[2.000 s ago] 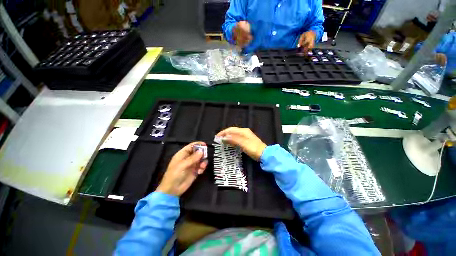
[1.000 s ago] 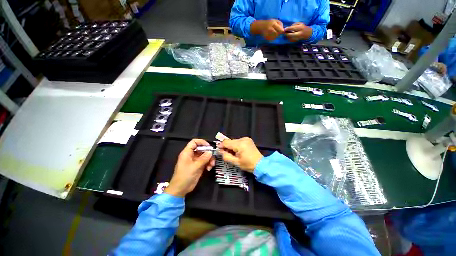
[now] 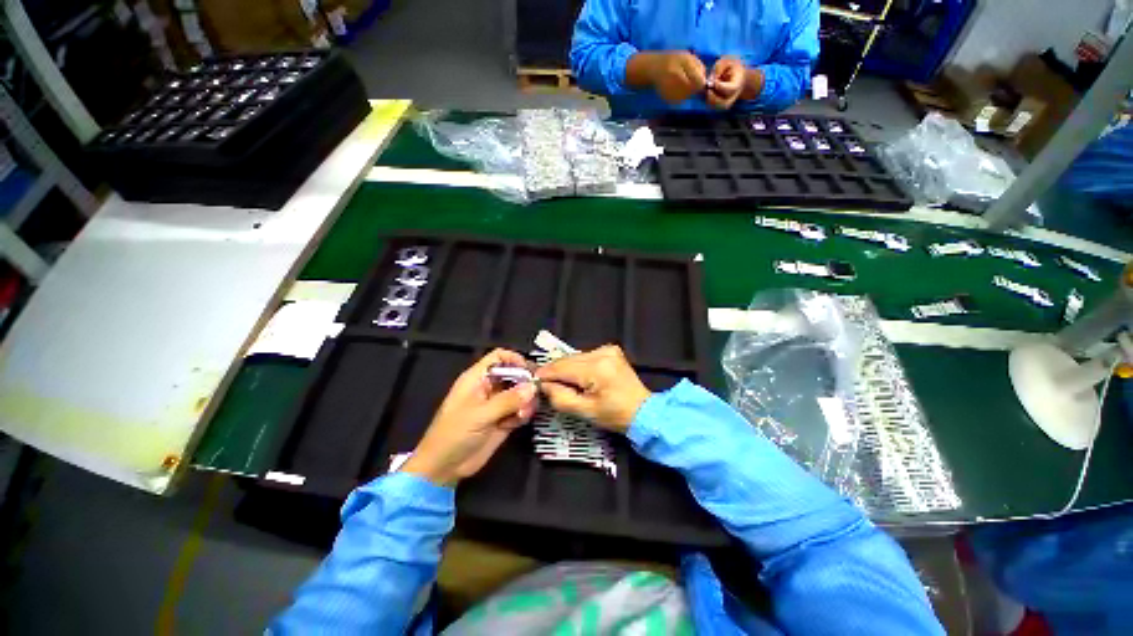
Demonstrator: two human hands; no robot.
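My left hand (image 3: 475, 416) pinches a small silvery square module (image 3: 511, 373) above the black compartment tray (image 3: 435, 363). My right hand (image 3: 594, 388) meets it at the fingertips, pinching the end of a narrow pale part; the fingers hide most of the contact. A pile of narrow pale strips (image 3: 574, 450) lies in a tray pocket just under my hands. Several square modules (image 3: 404, 288) stand in a column in the upper left pocket. Another module, mostly hidden by my left wrist, shows at the lower left pocket.
Bagged strips (image 3: 901, 416) and a clear bag lie right of the tray. A fan base (image 3: 1054, 385) stands far right. Joined pieces (image 3: 816, 270) lie on the green belt. Stacked trays (image 3: 230, 124) are far left above a pale board (image 3: 162, 323). A person in blue works opposite at another tray.
My hands came together over the strip pile, with the module turned edge-on between them. The joined pieces on the belt shifted right. The person opposite brought both hands together.
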